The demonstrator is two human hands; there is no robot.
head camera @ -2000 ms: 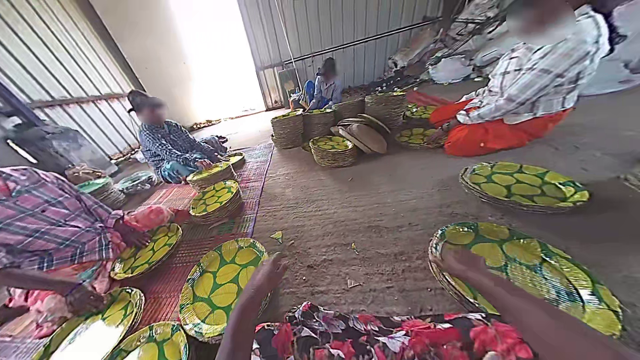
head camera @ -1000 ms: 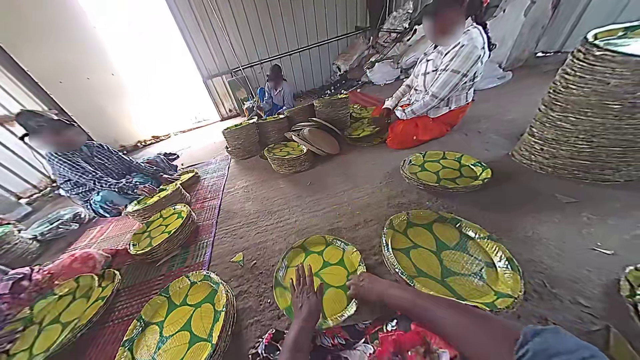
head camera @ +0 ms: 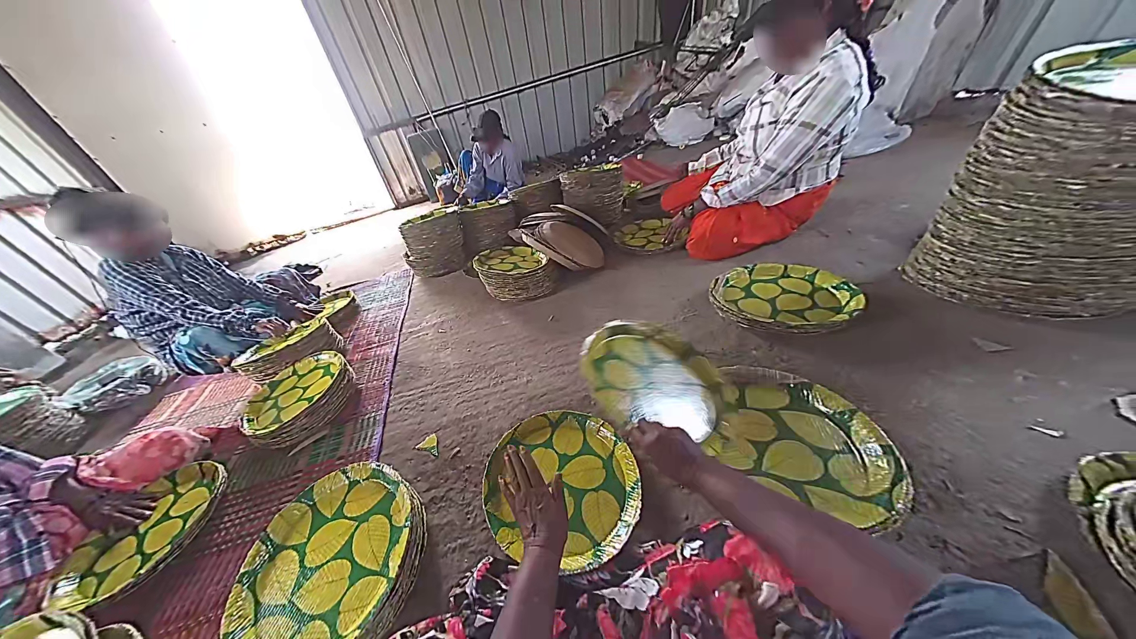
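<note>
My left hand (head camera: 534, 501) lies flat, fingers apart, on a round plate with a green and yellow leaf pattern (head camera: 590, 470) in front of my lap. My right hand (head camera: 667, 451) grips the lower rim of a second leaf-patterned plate (head camera: 643, 368), which is tilted up, blurred and shiny. Behind that raised plate, a larger leaf-patterned plate (head camera: 799, 444) rests on the floor at the right. A stack of similar plates (head camera: 319, 550) stands left of my left hand, partly on the striped mat.
A tall plate stack (head camera: 1038, 195) rises at right; a low stack (head camera: 788, 297) sits nearer the middle. More stacks (head camera: 297, 399) stand on the red woven mat (head camera: 377, 355). A co-worker's hand (head camera: 115, 506) rests on a plate at left. Several people sit around, one in a checked shirt (head camera: 781, 133).
Two seconds ago my hands were apart, the right on the large plate. Now the left is on a smaller plate before me, and the right has lifted another plate. The view has swung right.
</note>
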